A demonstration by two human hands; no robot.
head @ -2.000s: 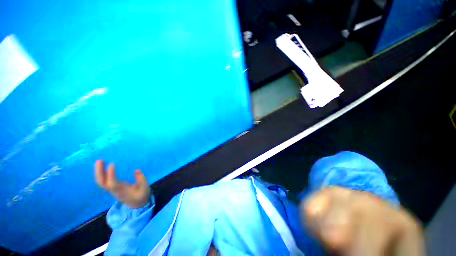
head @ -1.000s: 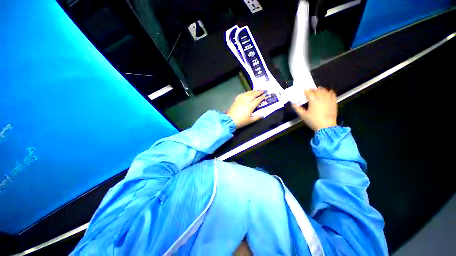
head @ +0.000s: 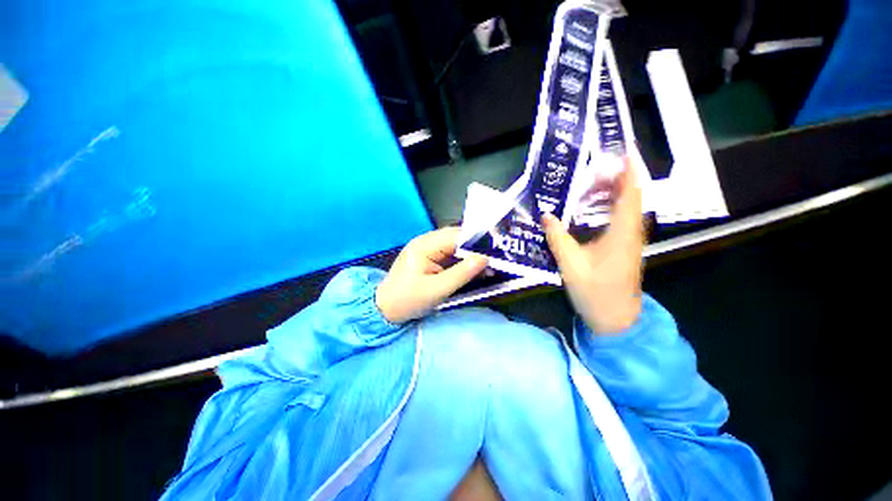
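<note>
A dark navy L-shaped feature sticker (head: 561,137) with white print and a white border is held up over the line edge. My left hand (head: 427,276) pinches its lower left corner between thumb and fingers. My right hand (head: 603,256) is at its lower right side, partly blurred, with the thumb against the sticker; whether it grips is unclear. Another navy sticker (head: 610,108) shows behind it, partly hidden. A blank white L-shaped backing paper (head: 690,157) lies on the line edge to the right of my right hand.
A large television with a lit blue screen (head: 215,147) fills the left. Another blue screen (head: 855,78) is at the far upper right. The black line edge (head: 773,166) with its silver border runs across in front of my body. Dark boards stand between the sets.
The navy sticker has been lifted from the line edge and raised towards me. My right hand has let go of the white backing paper, which now lies flat. The view has shifted left.
</note>
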